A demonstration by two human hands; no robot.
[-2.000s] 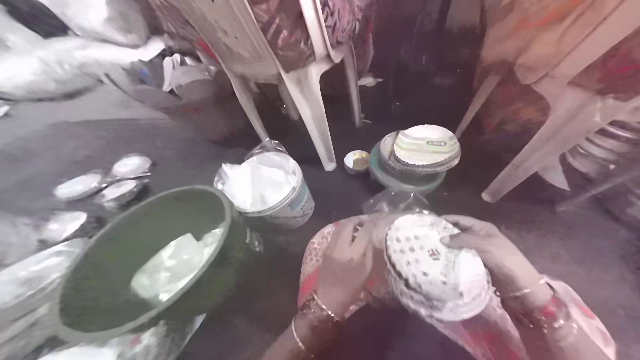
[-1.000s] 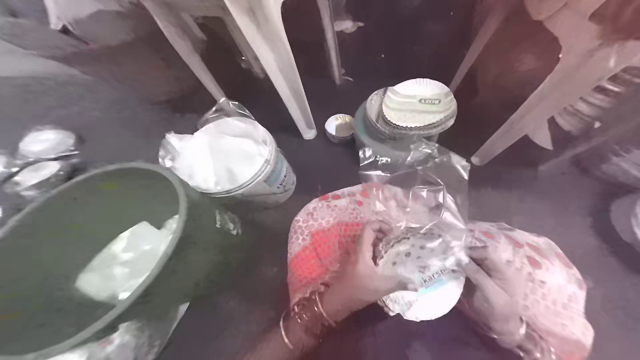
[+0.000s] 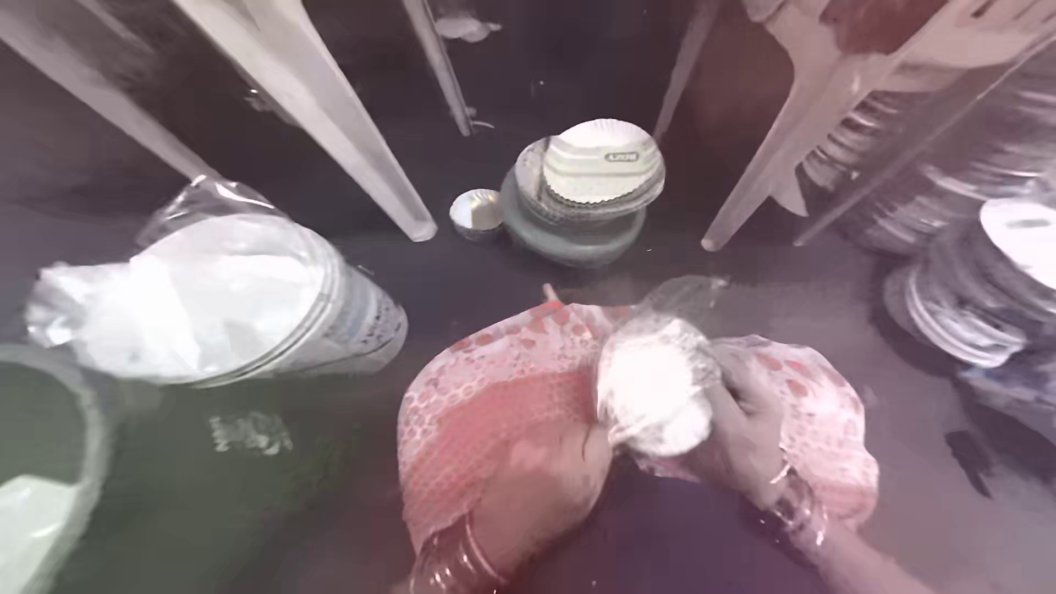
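A clear plastic bag [image 3: 681, 297] wraps a stack of round paper plates or bowls [image 3: 656, 384] with a white underside, above my lap. My left hand [image 3: 549, 474] grips the bag's lower left edge, its fingers partly hidden. Around the right side of the bagged stack curls my right hand [image 3: 742, 421]. Beyond them, a stack of fluted paper plates [image 3: 602, 165] with a printed top one rests on a round greenish base [image 3: 573, 235]. A small shiny bowl [image 3: 477, 212] sits against its left side.
To the left stands a white plastic bucket [image 3: 363, 322] stuffed with clear plastic bags [image 3: 206, 297]. A green tub [image 3: 95, 437] is at the lower left. White plastic chair legs [image 3: 330, 124] [image 3: 767, 165] rise at the back. Stacks of round items [image 3: 973, 289] stand on the right.
The stack between my hands, with holes or dots and print showing earlier, now shows a plain white side inside the bag. The bag's loose top is lower and more gathered. The view has shifted.
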